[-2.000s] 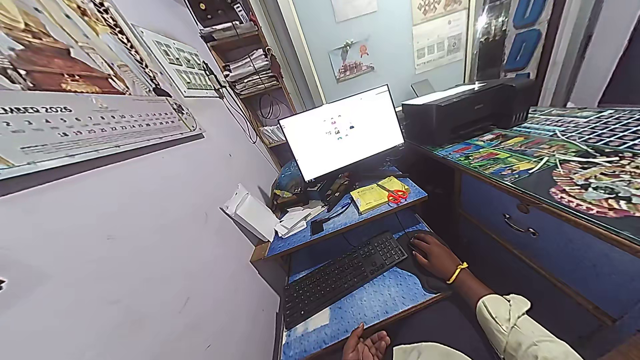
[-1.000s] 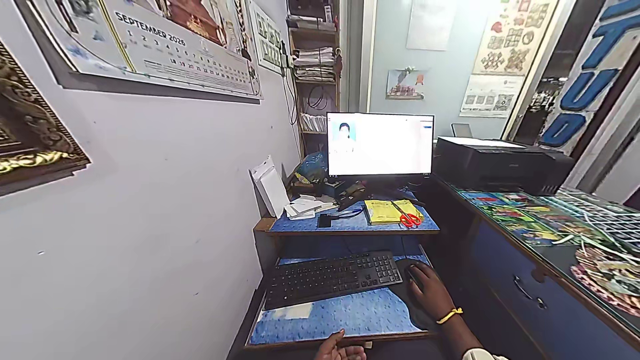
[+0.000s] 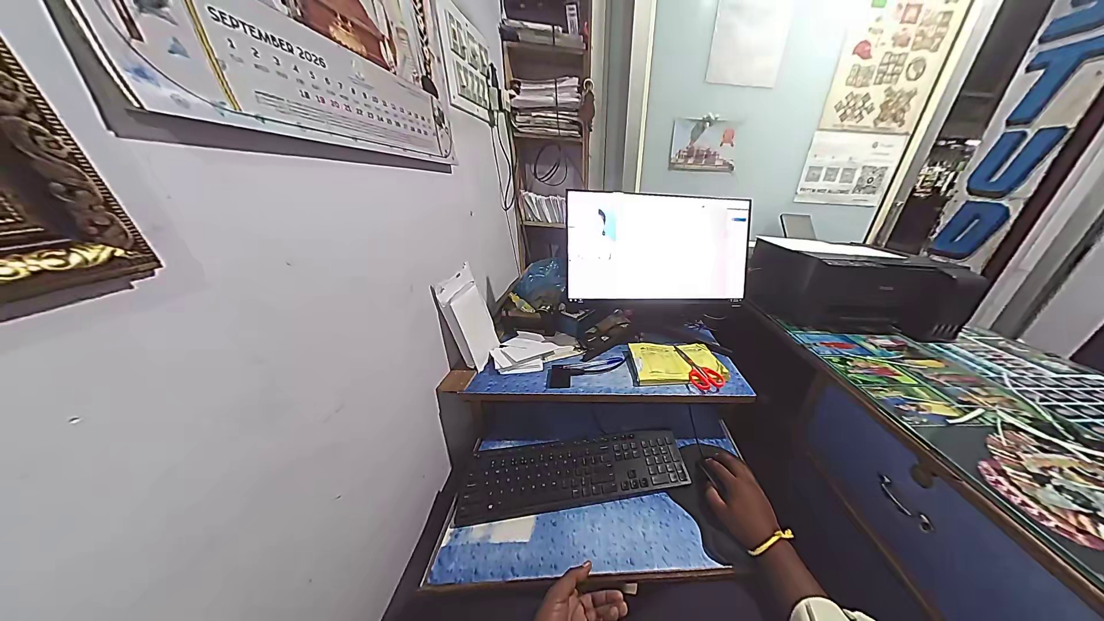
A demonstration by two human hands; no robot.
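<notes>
My right hand (image 3: 740,504) rests over a black computer mouse (image 3: 714,476) on a dark mouse pad (image 3: 703,517), with a yellow band around the wrist. Left of it, a black keyboard (image 3: 573,474) lies on the blue-patterned keyboard tray (image 3: 595,539). My left hand (image 3: 584,599) is palm up with bent fingers at the tray's front edge, holding nothing. On the shelf above, red-handled scissors (image 3: 707,378) lie on a yellow packet (image 3: 660,363). Behind stands a lit monitor (image 3: 659,247), showing a small portrait picture on a mostly white page.
A black printer (image 3: 867,289) stands on the glass-topped counter (image 3: 914,414) at right, above a blue drawer with a metal handle (image 3: 906,502). White papers (image 3: 523,352) and a leaning white pad (image 3: 467,317) are at the shelf's left. A wall calendar (image 3: 319,86) hangs upper left.
The screen has gone from a white page with small central pictures to one with a portrait at its left. My right hand stays at the mouse. The view has swung left.
</notes>
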